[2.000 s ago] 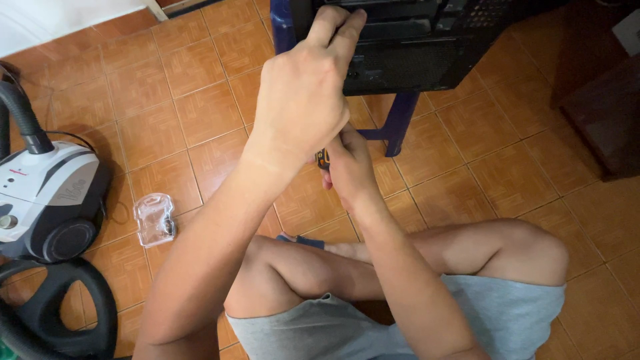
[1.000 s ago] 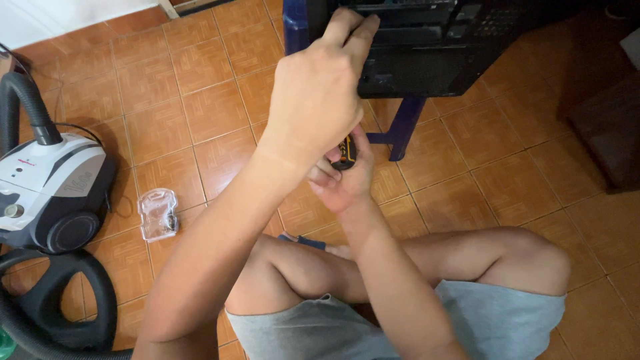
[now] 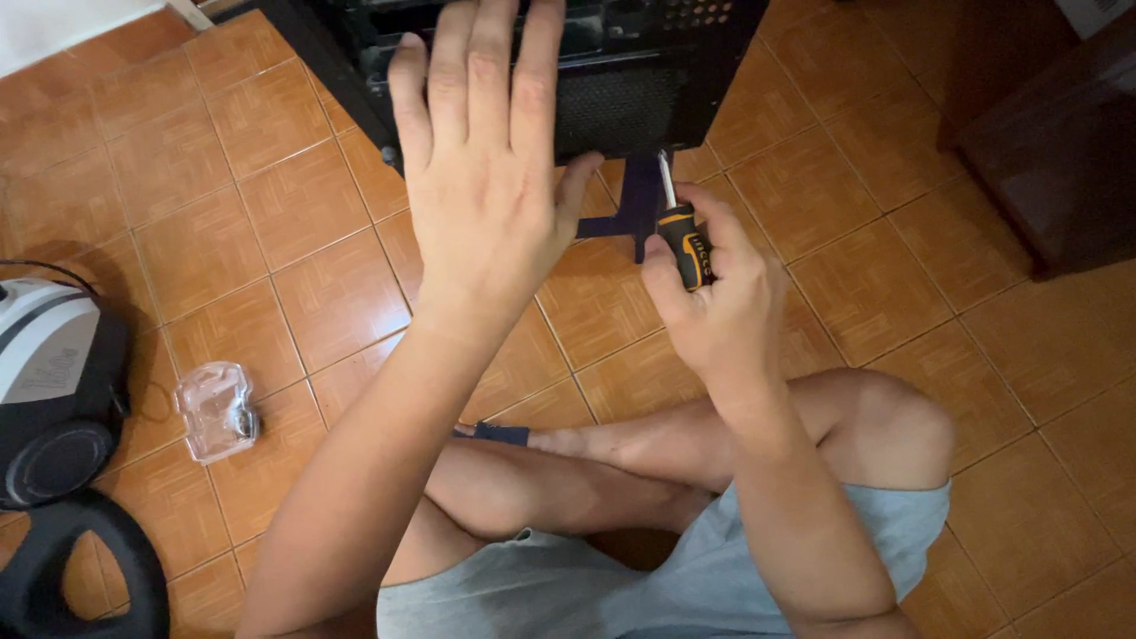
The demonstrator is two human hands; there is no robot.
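The back of a black computer case (image 3: 621, 102) fills the top centre, above a dark blue stool leg. My left hand (image 3: 488, 169) lies over its left part with fingers spread and pointing up, the thumb near the lower edge; it seems to rest on the case, and what lies beneath the palm is hidden. My right hand (image 3: 728, 284) grips an INGCO screwdriver (image 3: 684, 246) by its black and orange handle. The metal shaft points up, and its tip is close to the lower right edge of the case; whether they touch I cannot tell.
A clear plastic tray (image 3: 213, 413) with small dark pieces in it lies on the tiled floor at left. Beyond it stand a white and black vacuum cleaner (image 3: 53, 382) and its black floor hose or handle part (image 3: 146, 568). Dark wooden furniture (image 3: 1047, 169) is at upper right.
My right hand has moved right, out from beside my left wrist, with the screwdriver now in plain sight. My left fingers, earlier bent at the case's edge, are now spread flat over it.
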